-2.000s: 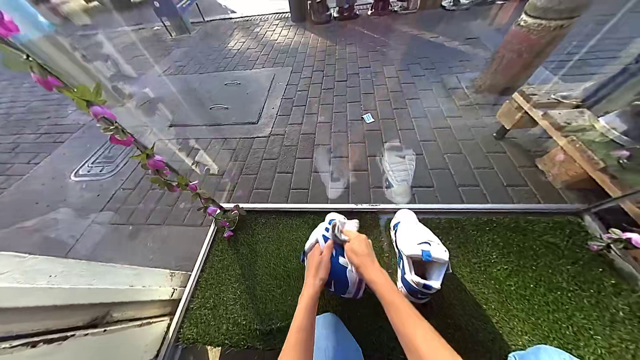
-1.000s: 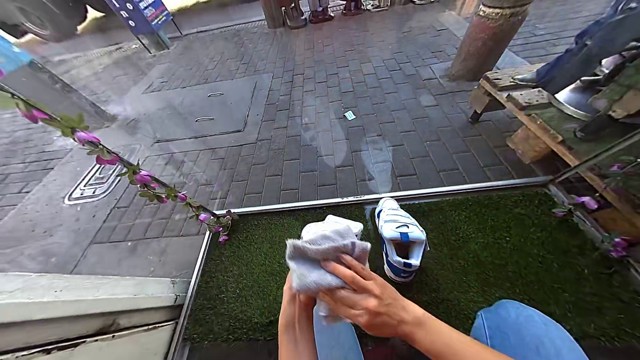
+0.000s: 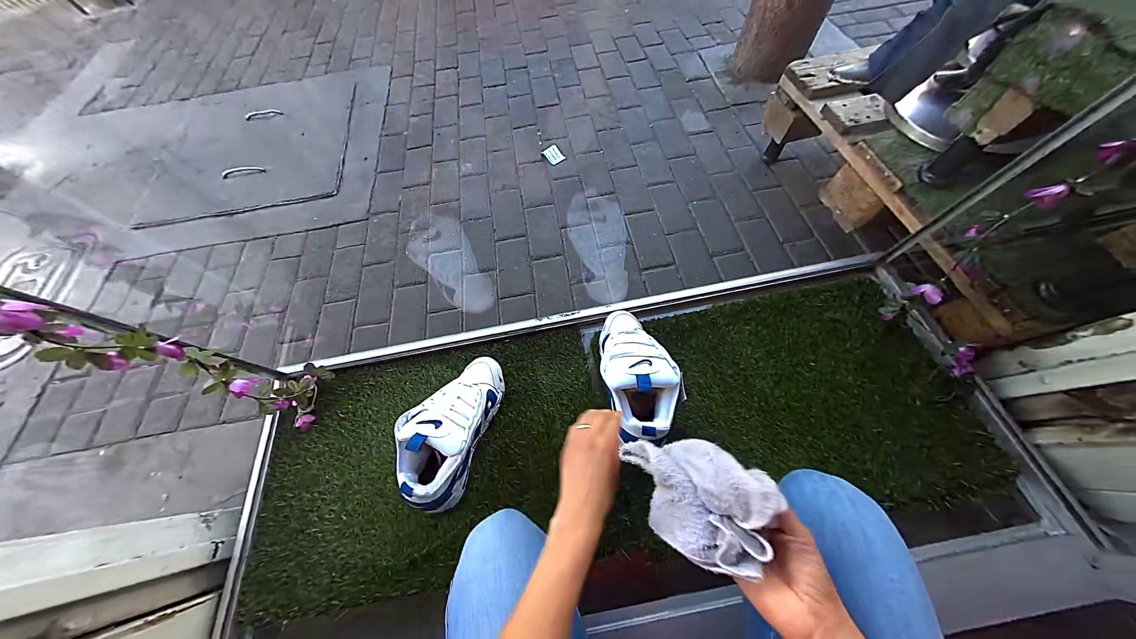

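Observation:
Two white and blue sneakers rest on artificial grass by the glass: the left sneaker point(image 3: 450, 433) with its toe angled right, the right sneaker point(image 3: 641, 377) nearer the middle. A gray cloth point(image 3: 710, 506) hangs bunched in my right hand point(image 3: 794, 577), which grips its lower right end. My left hand point(image 3: 590, 457), wearing a ring, is at the cloth's upper left corner, just below the right sneaker; its fingertips are turned away, and whether they pinch the corner is not plain.
A glass pane with a metal bottom frame point(image 3: 577, 318) borders the artificial grass point(image 3: 799, 382). Garlands of purple flowers point(image 3: 244, 387) run along both sides. Beyond the glass lie paving bricks, a wooden pallet bench point(image 3: 852, 151) and a tree trunk point(image 3: 777, 40). My knees flank my hands.
The left sneaker, held in both hands two seconds ago, now stands on the grass, out of my hands. The cloth has moved right, away from it. The view has shifted.

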